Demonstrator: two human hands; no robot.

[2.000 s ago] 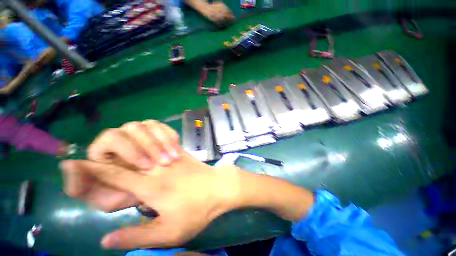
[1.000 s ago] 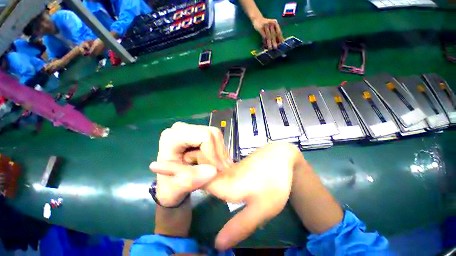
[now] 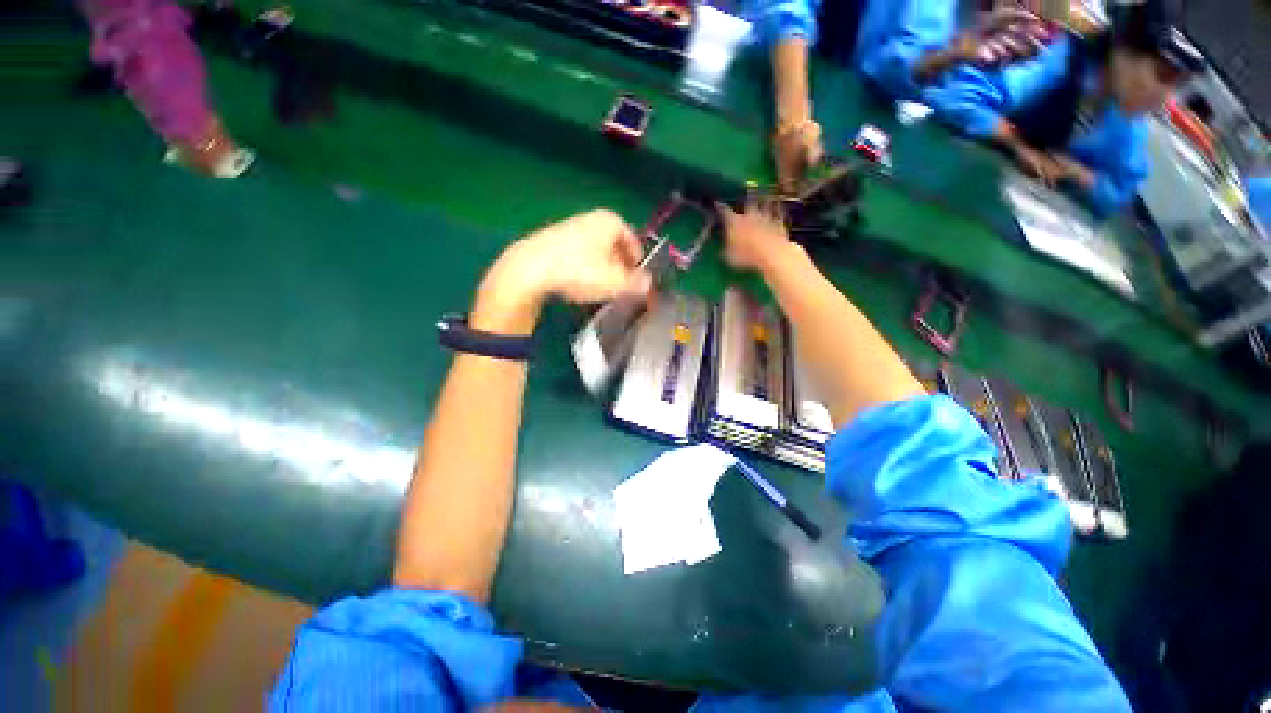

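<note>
My left hand (image 3: 579,261), with a dark wrist band, is blurred at the upper left of the silver modules. Its fingers are bent at the left edge of a red frame (image 3: 682,259) and above a tilted silver module (image 3: 602,346); its grip is unclear. My right hand (image 3: 754,234) reaches over the stacks to a dark cluster of modules (image 3: 825,204); its fingertips are blurred there. Silver modules (image 3: 659,376) with orange tabs lie in overlapping stacks (image 3: 750,365); my right arm hides some.
Another person's hand (image 3: 797,145) is at the dark cluster. White paper (image 3: 669,513) and a dark stick (image 3: 775,497) lie in front of the stacks. A small red-edged phone (image 3: 627,119) and another red frame (image 3: 941,312) lie beyond. A pink sleeve (image 3: 153,70) shows upper left.
My hands, together before, have parted and moved forward, the left to the near red frame and the right to the dark cluster. The view has turned; the white paper now shows.
</note>
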